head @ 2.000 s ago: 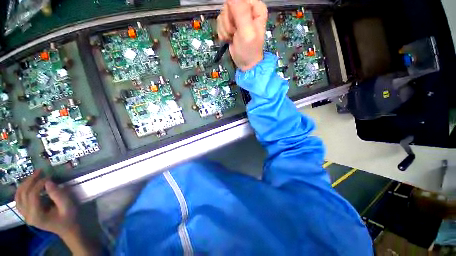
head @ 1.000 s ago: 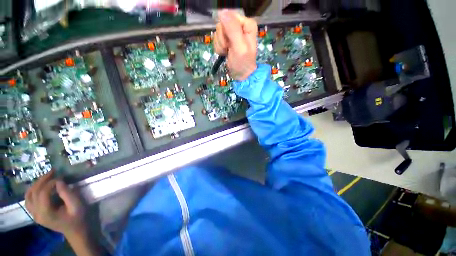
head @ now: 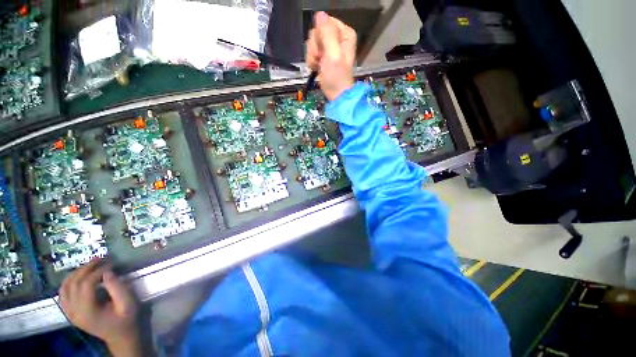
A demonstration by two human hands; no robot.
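Green circuit boards [head: 257, 183] with orange components lie four to a dark-framed carrier [head: 202, 171] on the conveyor. My right hand [head: 332, 52] is closed around a thin dark hand tool [head: 310, 85], mostly hidden in the fist. The tool points down over a board [head: 300, 115] near the far edge of the carrier. My right sleeve hides part of the boards beside it. My left hand [head: 97, 300] rests on the near silver rail [head: 251, 240] at the lower left, fingers loosely curled over the edge, with no object seen in it.
Clear plastic bags [head: 202, 31] with white paper lie beyond the line, with a long thin dark tool [head: 254, 53] on them. More boards [head: 24, 84] lie at the far left. At the right are the black machine infeed [head: 502, 97] and a hand crank [head: 570, 237].
The view has shifted, so the carriers appear lower and further right and the bags show more fully. My right hand stays closed on the tool; my left hand stays at the rail.
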